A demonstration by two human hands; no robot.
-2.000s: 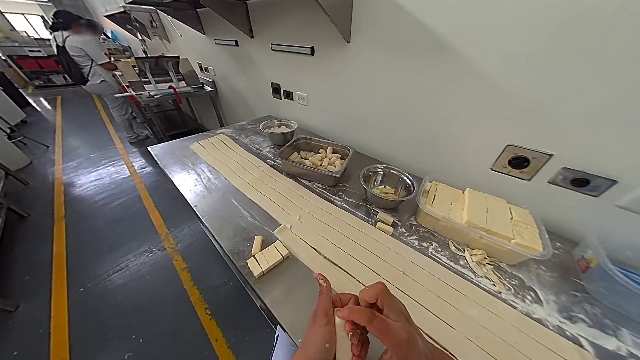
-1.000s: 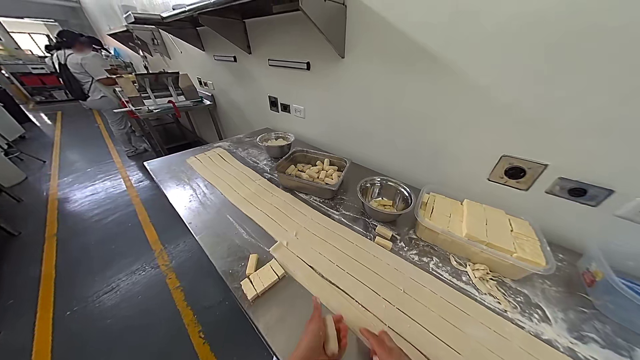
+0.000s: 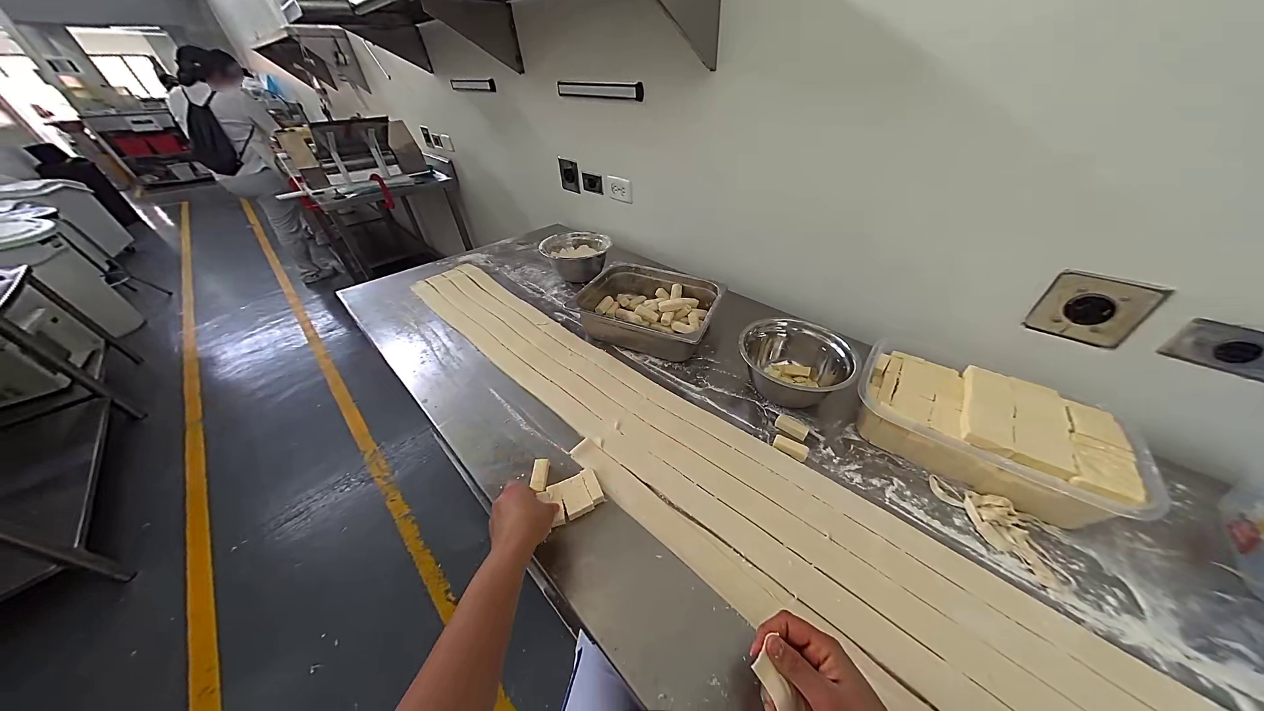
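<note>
My left hand (image 3: 521,515) reaches to the group of pale cheese-like sticks (image 3: 575,494) at the near edge of the steel table; its fingers touch the nearest ones, and whether they grip one is hidden. My right hand (image 3: 815,660), low in the view, holds a piece of dough (image 3: 775,679) between thumb and fingers. It is beside the long sheet of dough (image 3: 681,464), which is cut lengthwise into several strips. Two loose sticks (image 3: 790,447) lie past the dough, by the round steel bowl (image 3: 798,361).
Along the wall stand a small steel bowl (image 3: 576,255), a steel pan of short pieces (image 3: 652,308) and a plastic tub of pale blocks (image 3: 997,434). Dough scraps (image 3: 1007,528) lie on the floured steel table (image 3: 632,612). A person (image 3: 237,138) stands by a machine (image 3: 360,158) at the back left.
My left hand has moved away from my right hand, forward and left to the sticks. Both hands were together at the dough's near edge two seconds ago.
</note>
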